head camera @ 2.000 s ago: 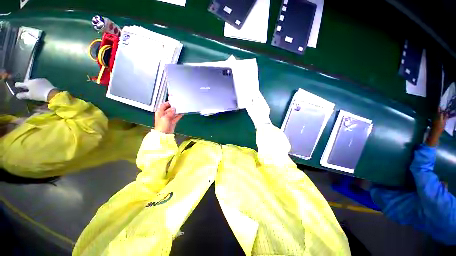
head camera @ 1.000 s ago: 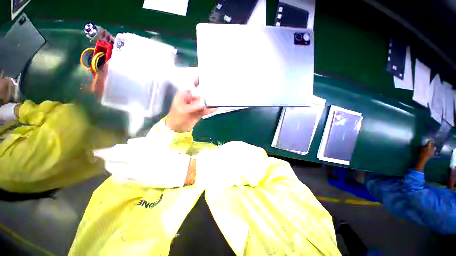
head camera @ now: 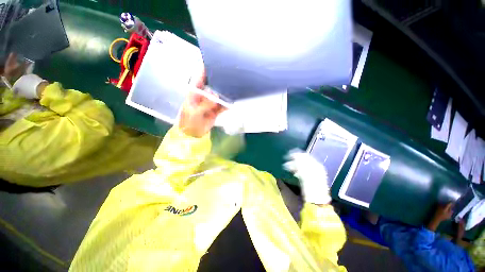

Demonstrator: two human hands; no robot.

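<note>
My left hand [head camera: 199, 114], bare, grips the lower left edge of a tablet back cover [head camera: 276, 53]. The cover is raised close to the camera, its top cut off by the frame and its face washed out by glare. White separator sheets [head camera: 266, 114] lie on the bench partly under it. My right hand [head camera: 309, 172], in a white glove, is motion-blurred and holds nothing visible, fingers apart, at the left of two piles of covers [head camera: 331, 151]. A larger stack of covers [head camera: 165, 77] lies left of my left hand.
A red holder [head camera: 133, 62] with yellow rings and a shiny bottle [head camera: 127, 22] stand left of the stack. Another cover pile [head camera: 365, 175] lies at the right. The dark green conveyor carries covers and white sheets. A yellow-sleeved worker is at left, a blue-sleeved one at right.
The cover has come up closer to the camera, and its top is now out of frame. My right hand has moved from low left, by my left forearm, to the right beside the piles.
</note>
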